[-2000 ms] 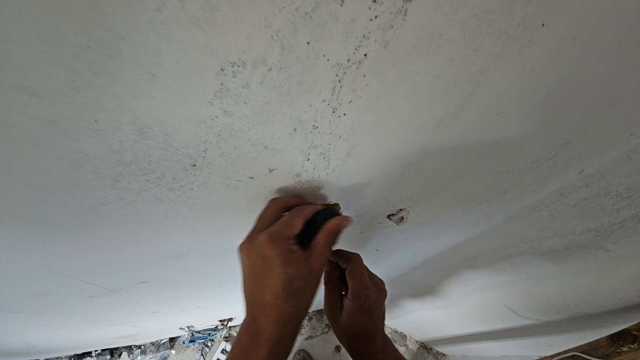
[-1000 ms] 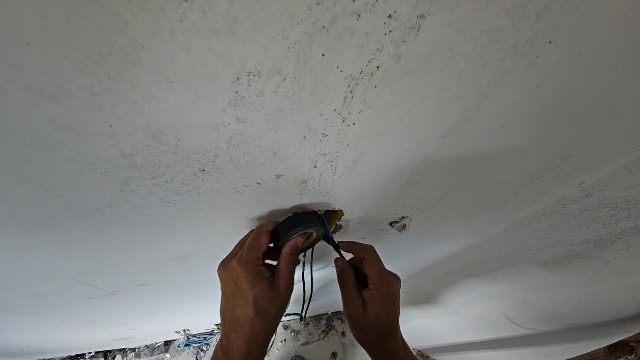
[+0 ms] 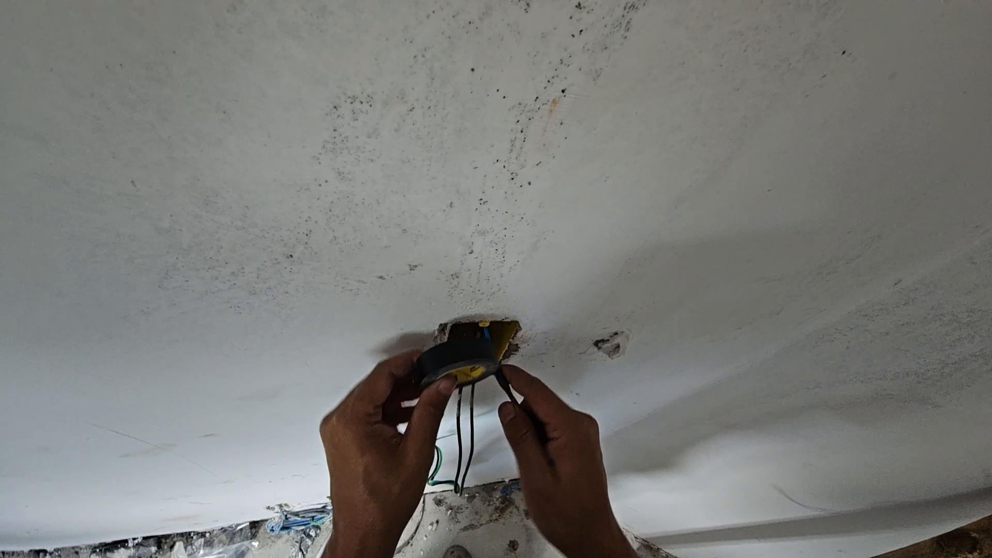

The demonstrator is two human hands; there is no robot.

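Observation:
My left hand [image 3: 380, 449] grips a roll of black electrical tape [image 3: 457, 363] with a yellow core, held just in front of a yellow electrical box [image 3: 508, 336] set in a rough opening in the white surface. A blue wire [image 3: 487, 332] shows inside the box. Between the thumb and forefinger of my right hand [image 3: 554, 442] is a dark narrow strip [image 3: 505, 381] that meets the roll's right edge; it looks like the tape's end. Two dark wires [image 3: 465, 434] hang below the roll, between my hands, and a green wire [image 3: 439, 469] curves beside them.
The white painted surface [image 3: 310, 194] is speckled with dark spots. A chipped patch [image 3: 612, 343] lies right of the box. At the lower left is a bundle of blue wires [image 3: 298, 518]. A paint-spattered surface [image 3: 473, 515] shows at the bottom, between my forearms.
The tape roll has turned from the view two seconds ago, and its yellow core now shows. My right hand has moved up beside the roll's edge. More of the box opening is visible.

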